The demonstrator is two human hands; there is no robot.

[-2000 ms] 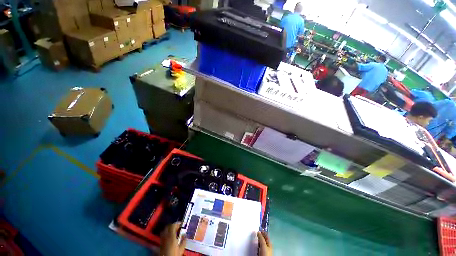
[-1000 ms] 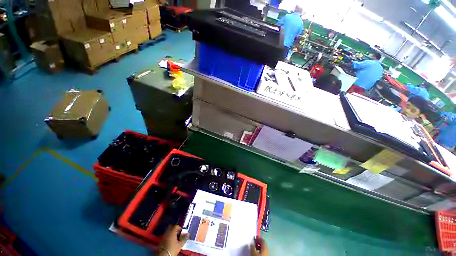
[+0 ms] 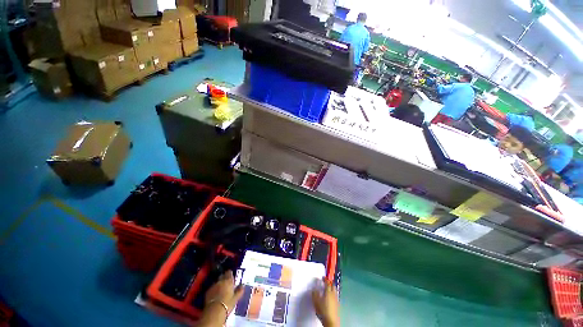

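Note:
A white printed sheet with orange, blue and dark blocks (image 3: 268,290) lies over the near part of a red tray (image 3: 156,287), at the bottom middle. My left hand (image 3: 219,300), a thin band on its wrist, is at the sheet's left edge. My right hand (image 3: 326,303) is at its right edge; both hands grip the sheet, and their lower parts are cut off by the frame. Beyond the sheet, small black devices with round shiny faces (image 3: 270,235) sit in the tray's cells.
Stacked red trays (image 3: 137,246) stand left of the work. A green bench (image 3: 383,262) with a raised ledge (image 3: 409,148) runs right, bearing a blue bin (image 3: 287,94) and a black-edged folder (image 3: 476,153). A carton (image 3: 89,153) sits on the floor. Workers sit beyond.
The view has shifted slightly, so the bench and trays stand a little further left. My right hand has moved up along the sheet's right edge, and my left hand shows more.

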